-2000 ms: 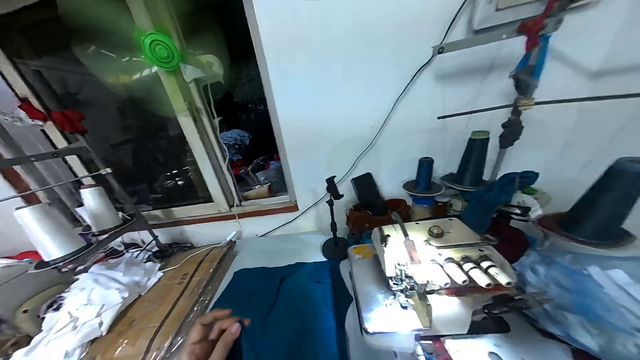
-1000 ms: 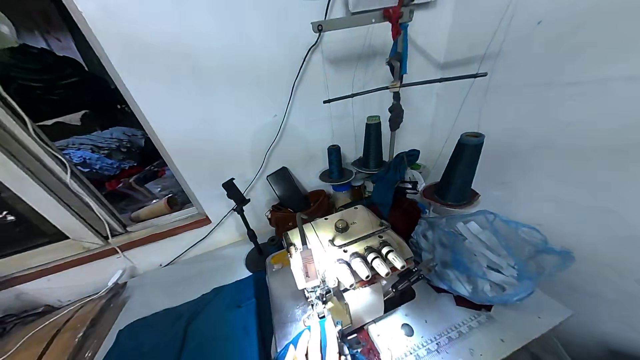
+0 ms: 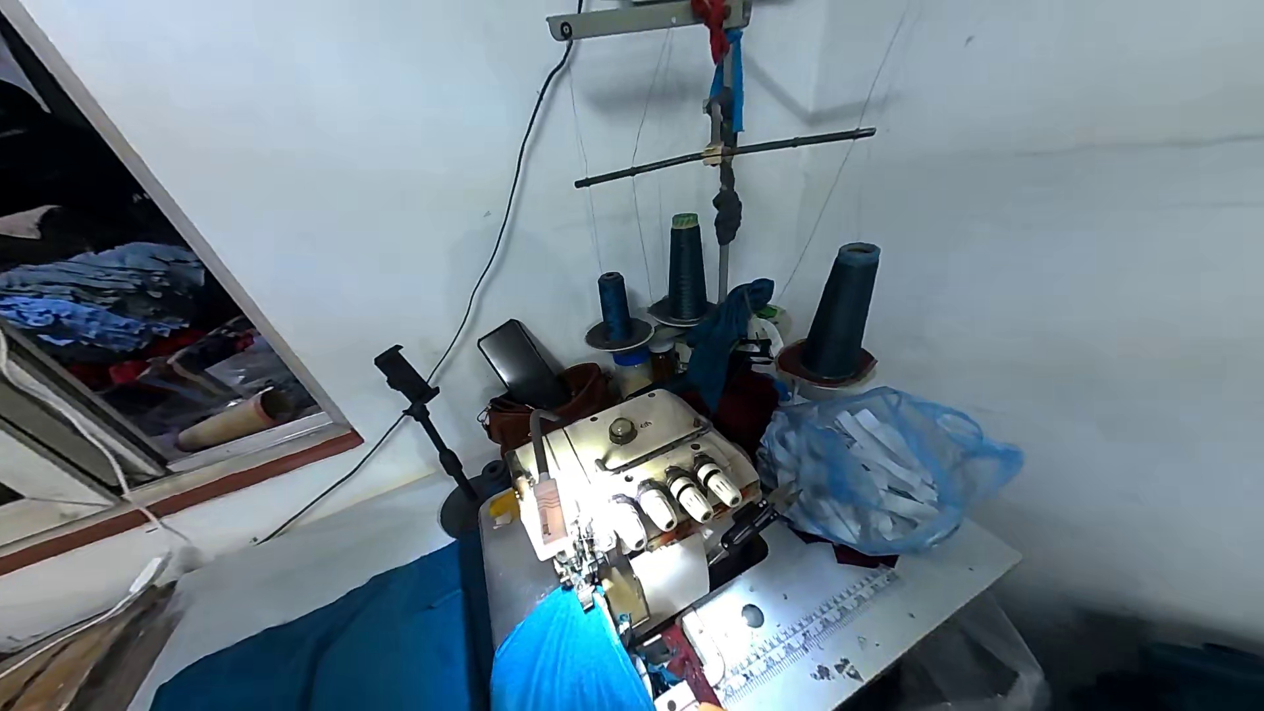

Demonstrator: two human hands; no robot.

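Observation:
Bright blue cloth (image 3: 568,657) lies at the presser foot (image 3: 583,573) of an overlock sewing machine (image 3: 632,449), under its lamp light. Darker teal cloth (image 3: 375,642) is spread on the table to the left. My left hand is out of view. A small skin-toned sliver, perhaps a fingertip of my right hand (image 3: 709,706), shows at the bottom edge beside the bright cloth; the rest is hidden, so what it holds cannot be told. Cones of dark teal thread (image 3: 841,311) stand behind the machine, with thread strands rising toward the stand's crossbar (image 3: 726,156).
A blue plastic bag (image 3: 884,469) of white scraps sits right of the machine, behind a printed ruler scale (image 3: 805,632). A phone holder (image 3: 434,425) stands at the left, near a dark phone (image 3: 523,363) leaning in a brown container (image 3: 592,393). A window opening is at far left.
The view has swung right. Two seconds ago a hand was over the teal cloth; it is no longer seen there. Bright blue cloth now lies at the presser foot, where none showed two seconds ago.

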